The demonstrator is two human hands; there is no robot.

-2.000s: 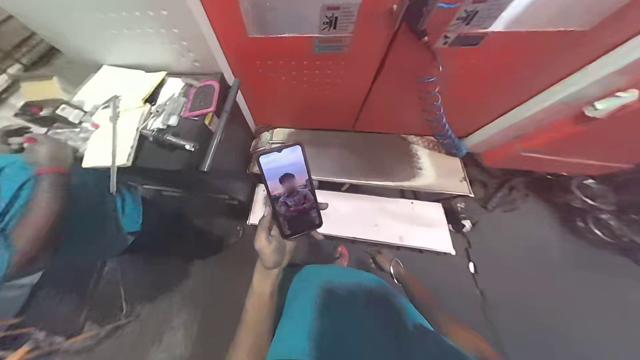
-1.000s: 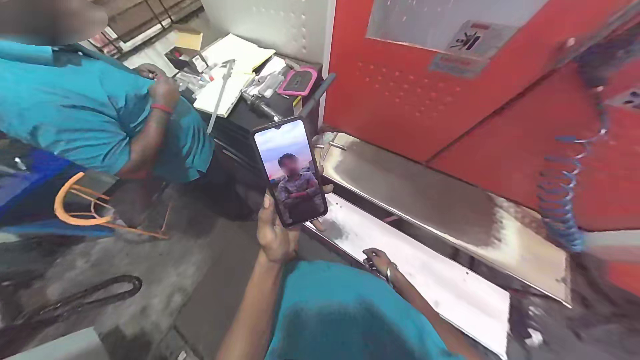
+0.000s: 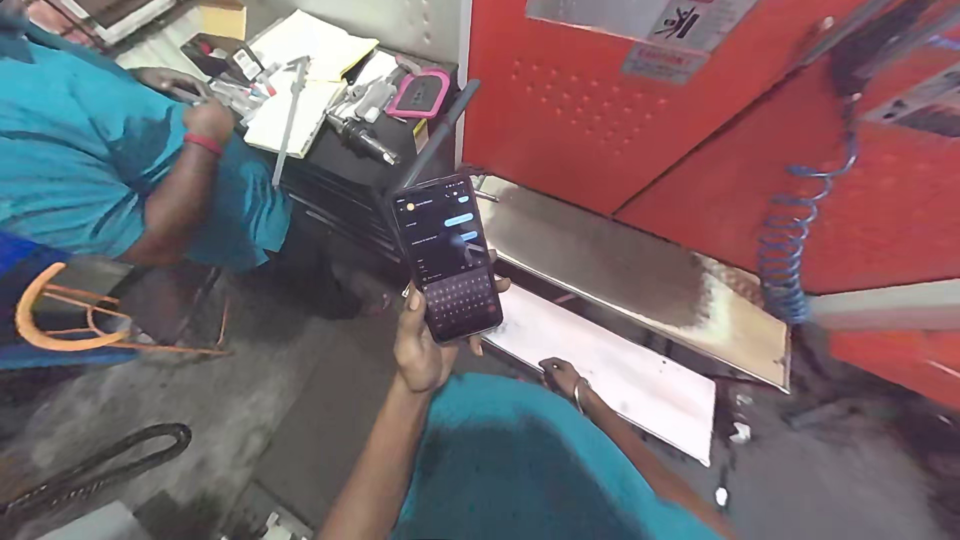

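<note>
My left hand [image 3: 427,349] grips a black smartphone [image 3: 448,259] upright from below, thumb on its left edge and fingertips past its right edge. The lit screen shows a dark chat page with a keyboard. My right hand [image 3: 561,376], with a metal bangle at its wrist, hangs low in front of my body, beside the edge of a white panel [image 3: 622,367]. Its fingers are curled; whether anything lies in them is not plain. Behind the white panel is a metal ledge [image 3: 600,255] below the red machine doors [image 3: 570,112].
At left stands a person in a teal shirt [image 3: 90,150], holding a small object. Papers [image 3: 307,45], a pink-rimmed item [image 3: 421,94] and a tool holder [image 3: 364,141] lie on a black cabinet. A blue coiled hose [image 3: 787,247] hangs at right; an orange round frame [image 3: 45,315] is at left.
The phone screen has gone from a picture of a person to a dark chat page with a keyboard. My left hand still holds the phone. The view has swung left since the earliest frame.
</note>
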